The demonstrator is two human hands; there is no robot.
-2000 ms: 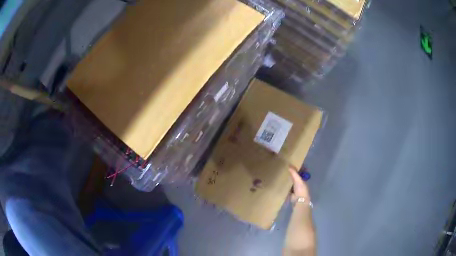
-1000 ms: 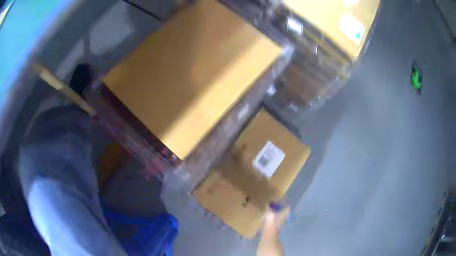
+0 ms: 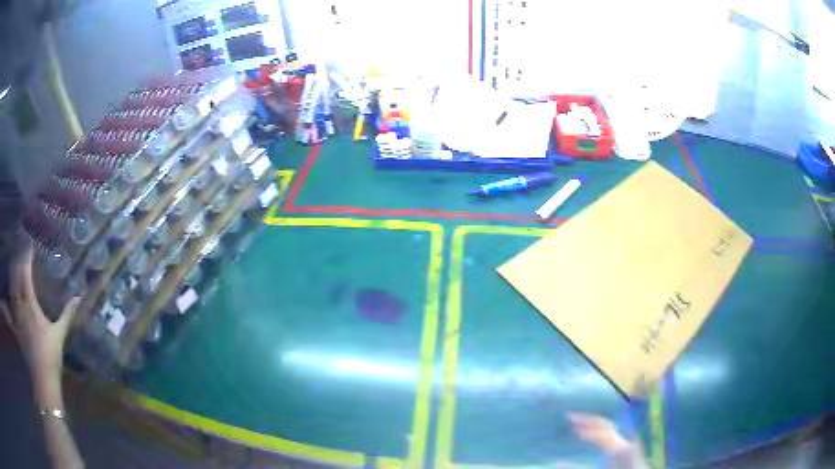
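Observation:
A stack of clear trays (image 3: 174, 201) with brown sheets between layers stands on the bench at the left. Rows of parts with red wires show on its top. My left hand (image 3: 38, 325) is at the stack's near left side, fingers spread; whether it bears on the trays is unclear. A brown cardboard sheet (image 3: 632, 275) with handwriting lies on the green bench at the right. My right hand (image 3: 604, 432) is blurred at the bottom edge, below the sheet and apart from it, with no object visible in it. A blue marker (image 3: 515, 185) and a white marker (image 3: 558, 198) lie behind.
The green bench (image 3: 302, 275) has yellow, red and blue tape lines and a dark stain. At the back are a blue tray (image 3: 458, 165) with small bottles, a red box (image 3: 583, 137) of white items, pens (image 3: 314, 110) and a white fan (image 3: 645, 119). Printed sheets stand behind.
The view has swung from floor stacks and a labelled cardboard sheet to the bench. My left hand has come into view. The blue item at my right hand no longer shows there.

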